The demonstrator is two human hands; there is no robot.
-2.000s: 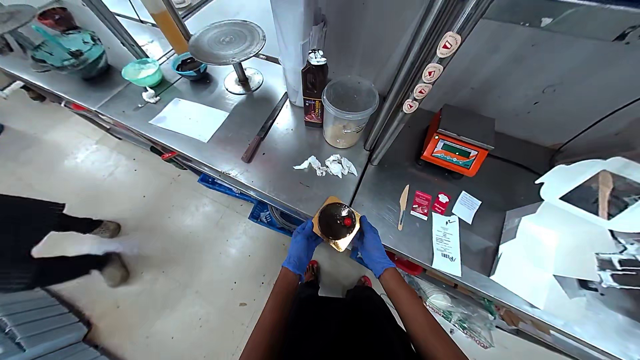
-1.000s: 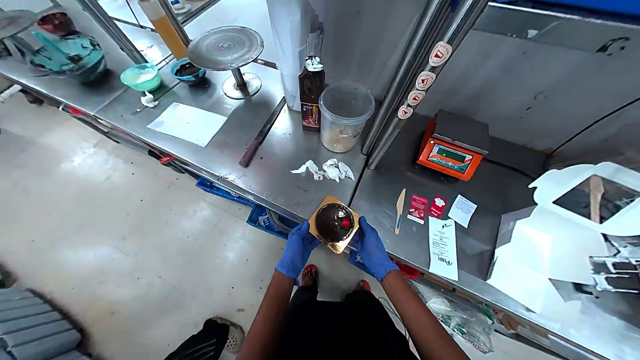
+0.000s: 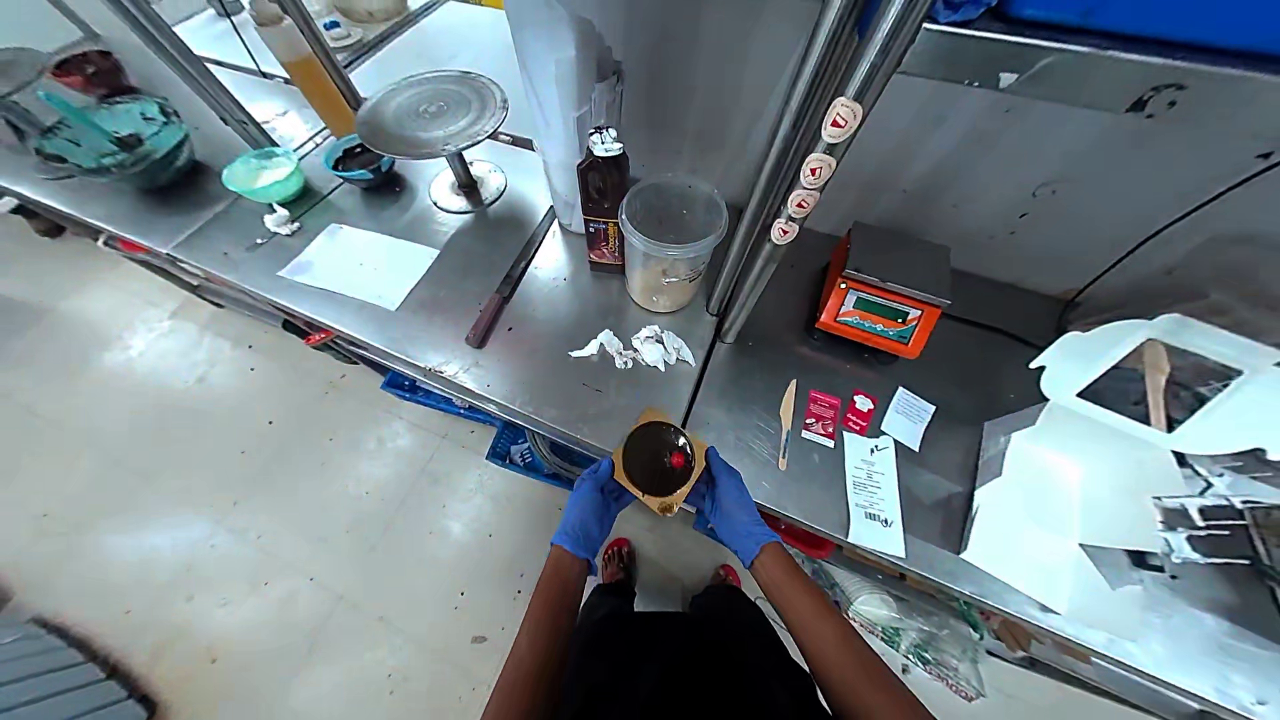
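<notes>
Between my two blue-gloved hands is a small round dark glazed cake (image 3: 658, 459) with a red spot on top, on a square gold cake board (image 3: 664, 505). My left hand (image 3: 594, 508) grips the board's left side, and my right hand (image 3: 732, 502) grips its right side. The board is at the front edge of the steel counter (image 3: 560, 390). Crumpled white tissues (image 3: 640, 347) lie just beyond it. To the right are a wooden knife (image 3: 787, 424), small red cards (image 3: 822, 417) and a printed paper slip (image 3: 873, 492).
A long knife (image 3: 510, 280), a cake turntable (image 3: 433, 113), a dark bottle (image 3: 604, 205) and a clear plastic tub (image 3: 672, 245) stand or lie on the left counter. An orange scale (image 3: 880, 295) and an open white cake box (image 3: 1090, 480) are at right. Metal posts (image 3: 800, 150) rise between.
The other person's legs and shoes, seen at the left and then at the bottom in the earlier frames, are out of view. My hands still hold the cake board in much the same place.
</notes>
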